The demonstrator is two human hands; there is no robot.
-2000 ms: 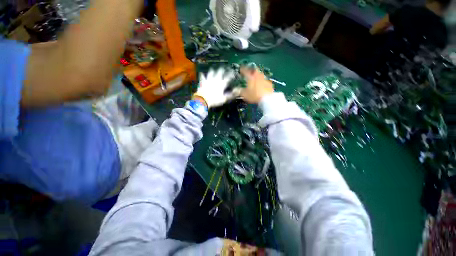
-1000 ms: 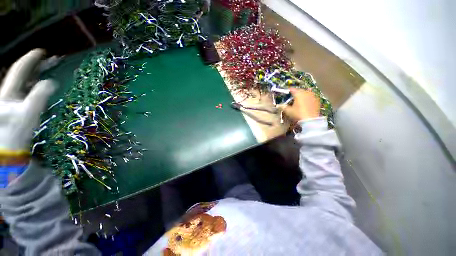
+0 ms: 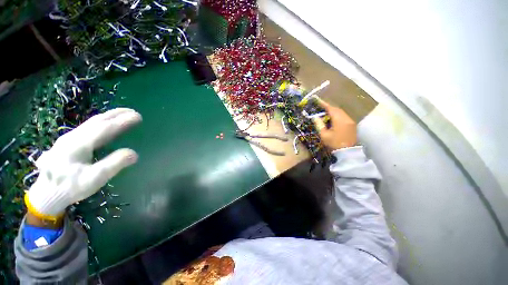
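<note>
My right hand (image 3: 338, 129), bare and slightly blurred, is closed on a wired unit (image 3: 303, 114) with white leads, yellow spots and dark wires, beside the lower right of the red-and-silver pile (image 3: 250, 72). The unit's dark wires hang below my hand toward the board's edge. My left hand (image 3: 78, 158), in a white glove with a yellow cuff, is raised over the left part of the green table, fingers apart and empty. Its thumb and fingers point right.
Dark pliers or cutters (image 3: 262, 140) lie on the brown board (image 3: 276, 161). A dark block (image 3: 200, 69) and green bin (image 3: 214, 28) stand behind. Green wired units heap at left (image 3: 42, 111) and at the far side (image 3: 122, 33). A white wall (image 3: 434, 167) bounds the right.
The view turned from the orange fixture and fan to the red pile. My left hand has since moved inward over the table. My right hand has lifted a unit from the heap beside the pile.
</note>
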